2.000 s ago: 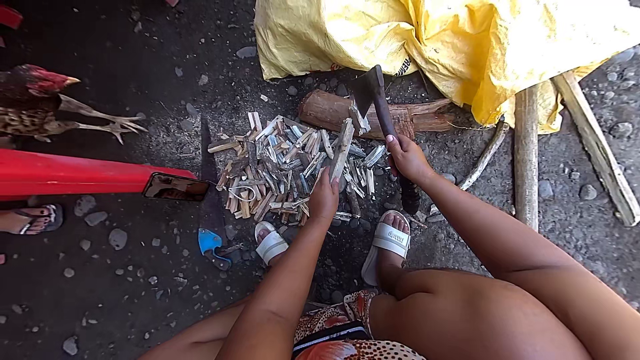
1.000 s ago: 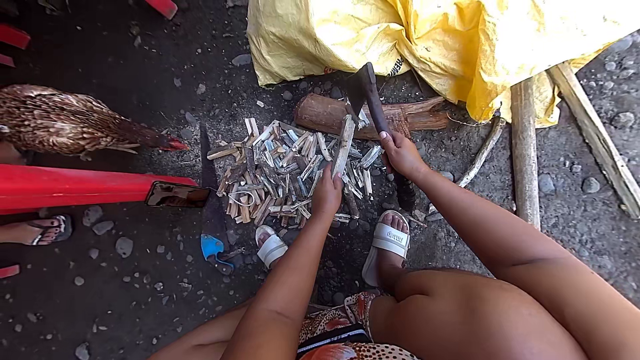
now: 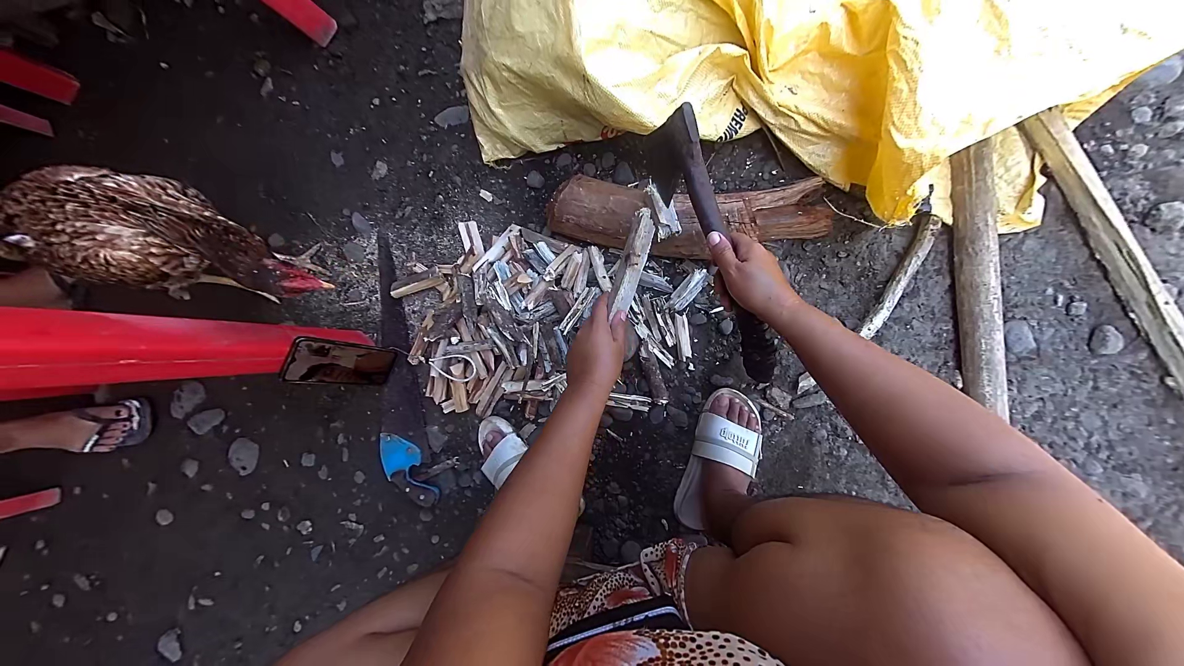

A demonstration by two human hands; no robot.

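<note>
My left hand [image 3: 597, 347] grips the lower end of a short split stick of wood [image 3: 633, 262], which points up toward the log. My right hand [image 3: 751, 277] is closed around the dark handle of a hatchet [image 3: 700, 176]. Its broad dark blade is over a reddish-brown log [image 3: 601, 211], and a pale wood chip [image 3: 662, 213] is at the blade's lower edge, close to the stick's top. Below the log lies a heap of short split wood pieces [image 3: 499, 324], partly behind my left hand.
A handsaw with a blue handle [image 3: 400, 455] lies left of the heap, near a phone [image 3: 338, 361] on a red plastic piece [image 3: 185, 350]. A chicken [image 3: 139, 231] stands at left, near another person's sandalled foot [image 3: 116, 425]. Yellow sacking [image 3: 592, 83] and poles [image 3: 979, 277] lie beyond.
The chicken's head has moved from near the saw to farther left since one second ago. A pale chip now stands out between the blade and the stick. Both hands keep their holds.
</note>
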